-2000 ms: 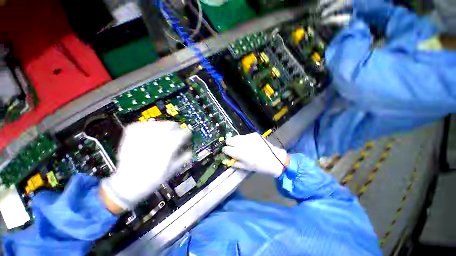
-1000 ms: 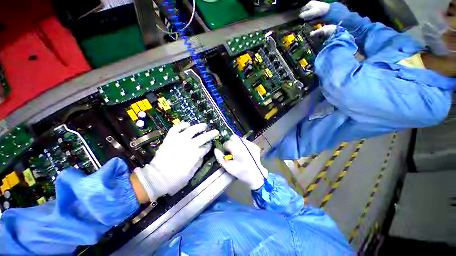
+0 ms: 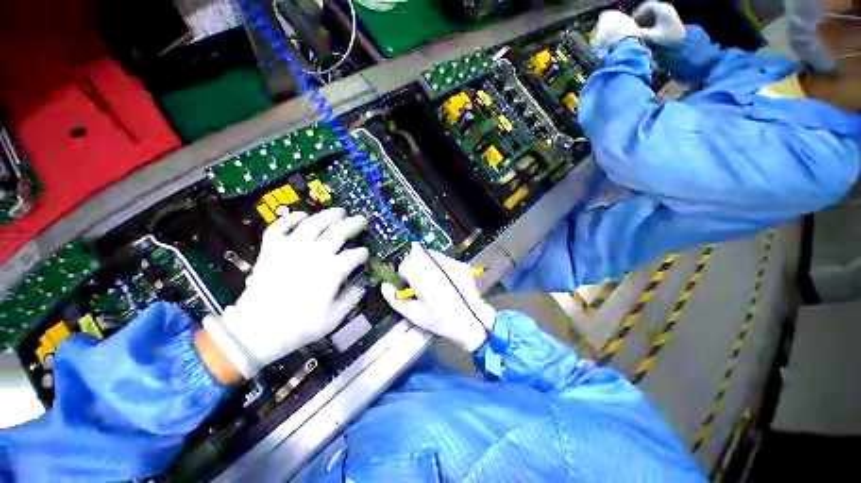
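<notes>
The green circuit board (image 3: 342,193) lies in a black carrier in front of me, with yellow blocks (image 3: 279,201) and a silver-white metal bar (image 3: 401,179) along its right side. My left hand (image 3: 300,283), in a white glove, rests over the board's lower left part with fingers spread and seems to hold nothing. My right hand (image 3: 442,297), gloved, is at the board's lower right edge and holds a thin yellow tool (image 3: 405,293). The tool's yellow shows on both sides of the hand. Its tip cannot be made out.
A blue coiled cord (image 3: 316,99) hangs across the board, and its strap runs to my right wrist. Further boards sit at the left (image 3: 142,283) and right (image 3: 483,127). A grey metal rail (image 3: 363,373) runs along the near side. Another person in blue (image 3: 680,141) works at the right.
My left hand has moved left and lies flatter over the board. My right hand stays at the board's lower right with the tool. The cord has shifted, and the other person's hands have come together.
</notes>
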